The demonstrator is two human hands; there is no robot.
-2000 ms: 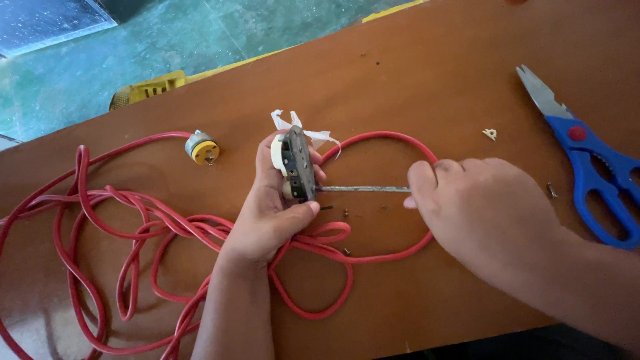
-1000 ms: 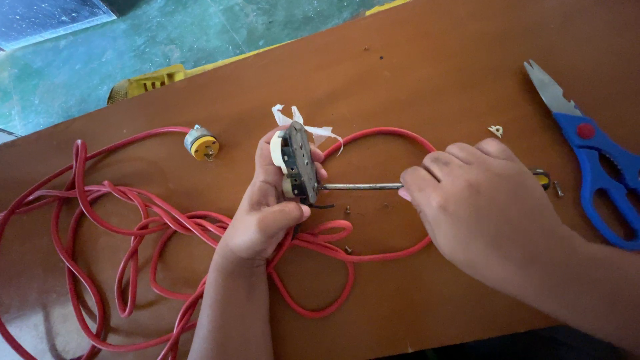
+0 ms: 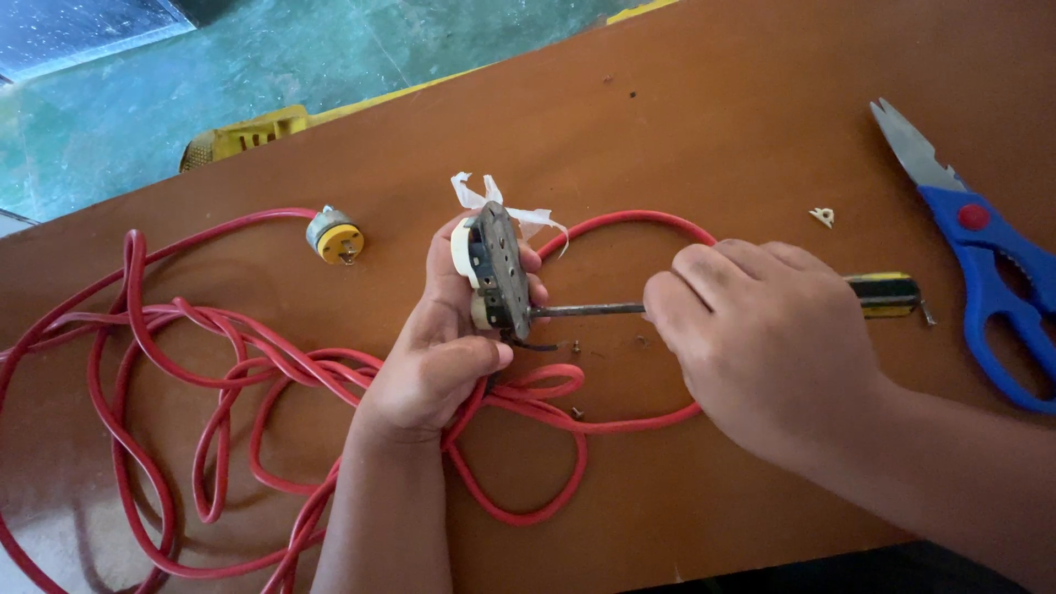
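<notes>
My left hand (image 3: 437,346) holds a round electrical fitting (image 3: 499,268) on edge, its flat grey plate with holes facing right and a white part on the left side. White tape strips (image 3: 483,198) stick up at its top, and a short black wire end shows below it. My right hand (image 3: 742,330) grips a screwdriver (image 3: 590,310), its shaft level and its tip against the lower part of the plate. The yellow and black handle sticks out behind my fist. A red cable (image 3: 239,322) runs in loops under my left hand; whether it joins the fitting is hidden.
A yellow and grey plug (image 3: 340,241) on the cable's end lies at the left. Blue-handled scissors (image 3: 978,247) lie at the right, near a small cream piece (image 3: 823,216) and a screw (image 3: 928,313). More small screws (image 3: 577,346) lie by the fitting on the brown table (image 3: 701,107).
The screwdriver's handle, hidden behind my right hand two seconds ago, now shows to its right. The tip stays at the fitting's plate, and my left hand keeps its hold.
</notes>
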